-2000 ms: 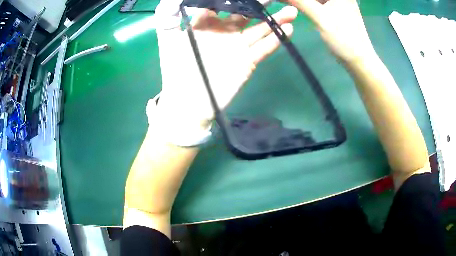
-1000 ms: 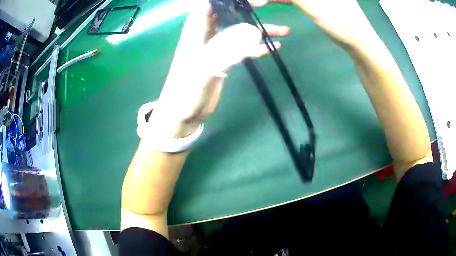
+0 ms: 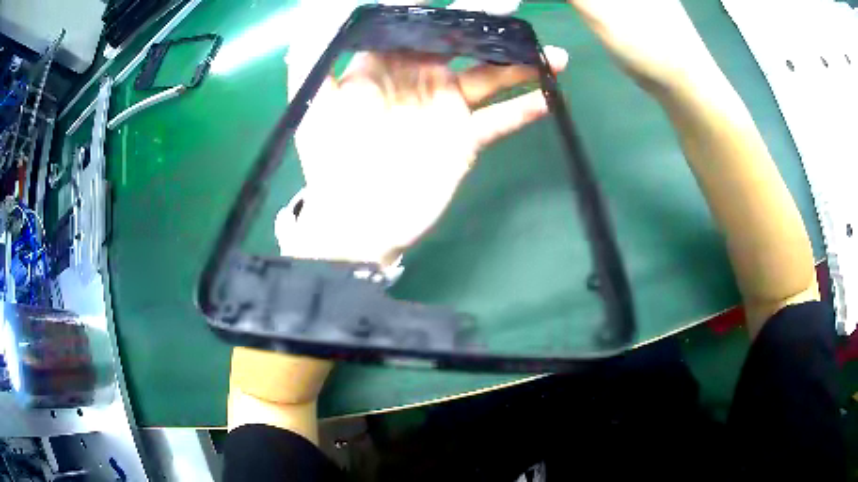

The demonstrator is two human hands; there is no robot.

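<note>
A black phone middle frame [image 3: 325, 311] is held up above the green bench, its open centre facing me and its wider-looking solid end nearest me. My left hand [image 3: 386, 155] is behind the frame, seen through its opening, and holds it by the far end; its palm is overexposed. A white band shows at my left wrist, partly hidden. My right forearm [image 3: 715, 179] reaches up from the right; the right hand is cut off by the top edge, so its fingers and anything in them cannot be seen.
Another dark frame [image 3: 155, 68] lies on the green bench [image 3: 508, 273] at the far left, beside a pale tube [image 3: 149, 105]. A white perforated sheet [image 3: 809, 104] lies at the right. A metal fixture with blue wires and a copper-brown cylinder [image 3: 61, 358] stands at the left.
The held frame has swung from nearly edge-on to face me, its near end moving left and widening across the view. My right arm has barely moved.
</note>
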